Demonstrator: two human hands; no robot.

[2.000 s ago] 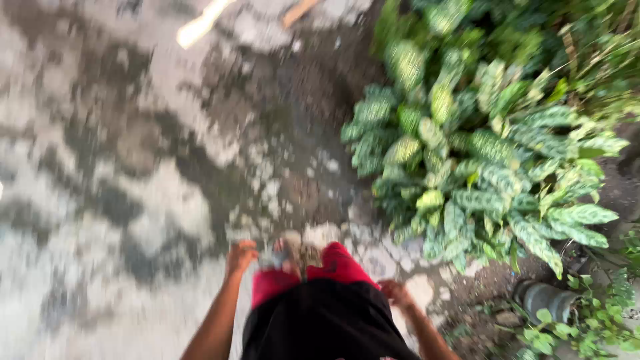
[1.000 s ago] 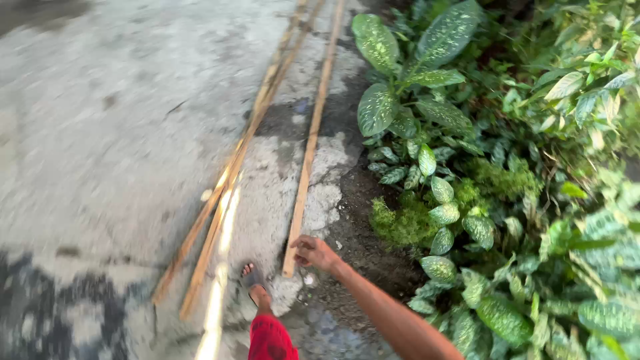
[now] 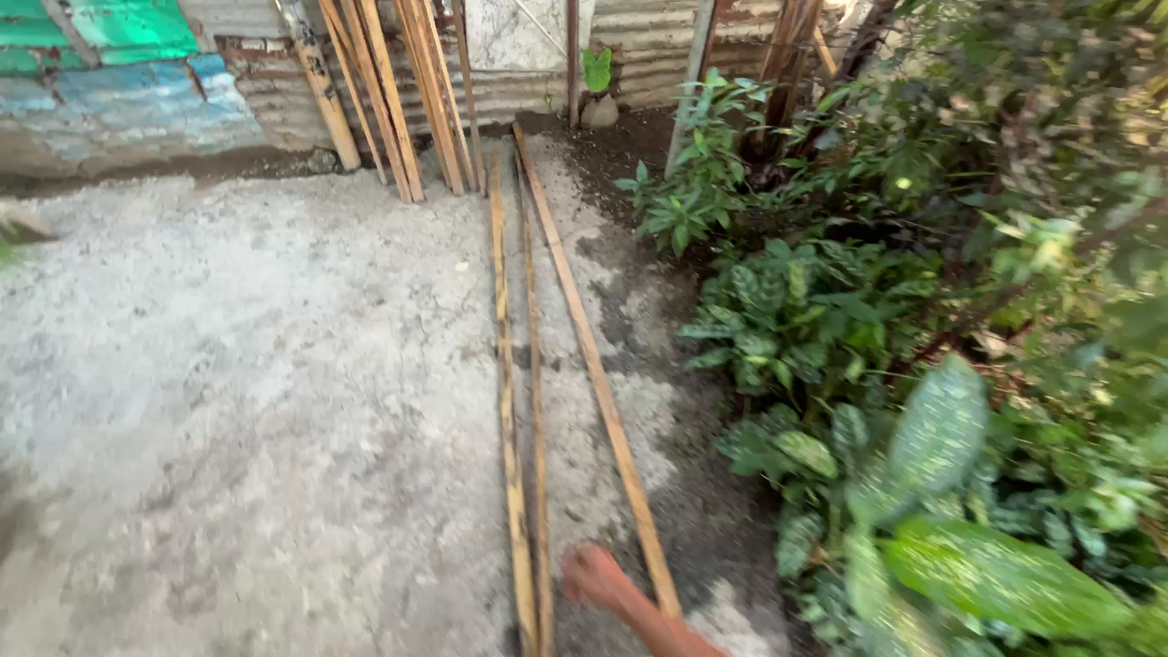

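Observation:
My right hand (image 3: 589, 575) shows at the bottom centre, blurred, with its forearm running down to the right. It appears above the ground between a thin wooden strip (image 3: 537, 401) on its left and a wider wooden strip (image 3: 598, 374) on its right; whether it holds anything is not clear. A third wooden strip (image 3: 505, 365), with lighter and darker patches, lies just left of the thin one. All three lie lengthwise on the concrete, their far ends near the corrugated wall. My left hand is out of view.
Several wooden strips (image 3: 429, 91) lean on a rusty corrugated metal wall (image 3: 274, 119), beside a bamboo pole (image 3: 319, 87). Leafy plants (image 3: 940, 438) border the concrete ground (image 3: 255, 392) on the right. A stone (image 3: 599, 113) rests by the wall.
The view has swung up and forward, bringing in the wall and the leaning strips. Both hands showed at first; only the right arm shows now. The foot and red clothing have left the view.

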